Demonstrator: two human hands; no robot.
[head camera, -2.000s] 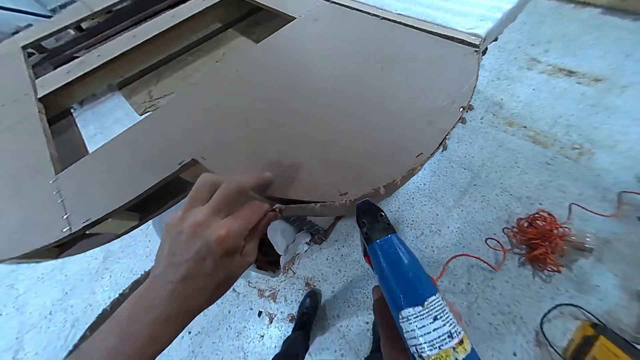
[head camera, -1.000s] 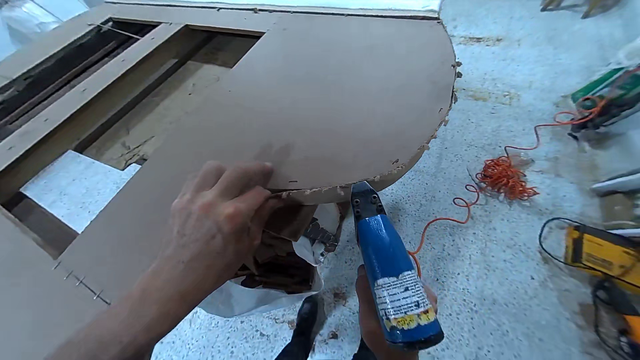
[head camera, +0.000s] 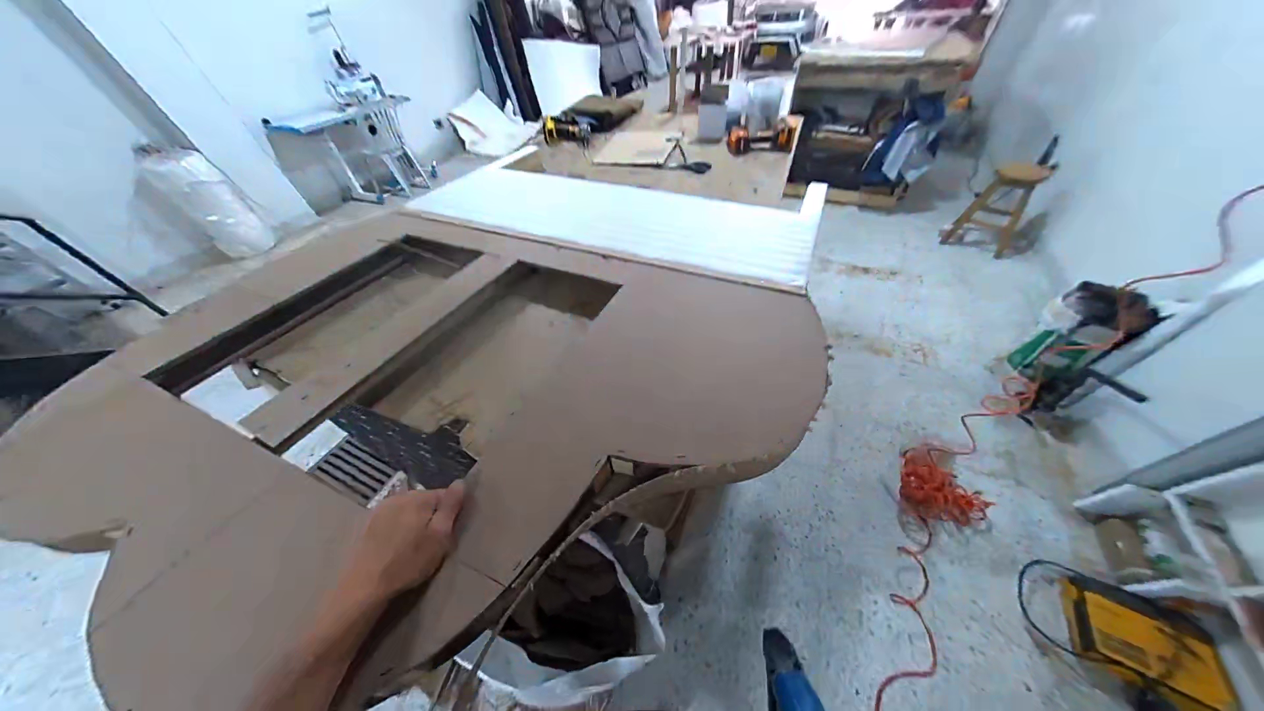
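My left hand (head camera: 420, 533) lies on the brown board-covered frame (head camera: 721, 365), thumb side at the edge of an opening; its curled fingers are partly hidden. Out of view is my right hand. At the bottom edge, only the dark nose and part of the blue body of what looks like a pneumatic stapler (head camera: 788, 676) show, below and apart from the frame. A narrow brown strip (head camera: 592, 513) runs along the frame's rounded near corner and bends across the notch, then hangs down toward the floor. Staples dot the curved edge.
Under the notch stands a white bag (head camera: 647, 632) with dark scraps. An orange air hose (head camera: 933, 489) lies coiled on the floor at right, near a yellow machine (head camera: 1150, 632). White padding (head camera: 632, 222) covers the far end. Cordless drills (head camera: 758, 135) and a wooden stool (head camera: 1007, 197) are beyond.
My left hand has left the notched edge and is now beside the opening. The blue stapler, in my right hand before, has moved away from the rim and down. The view has tilted up widely.
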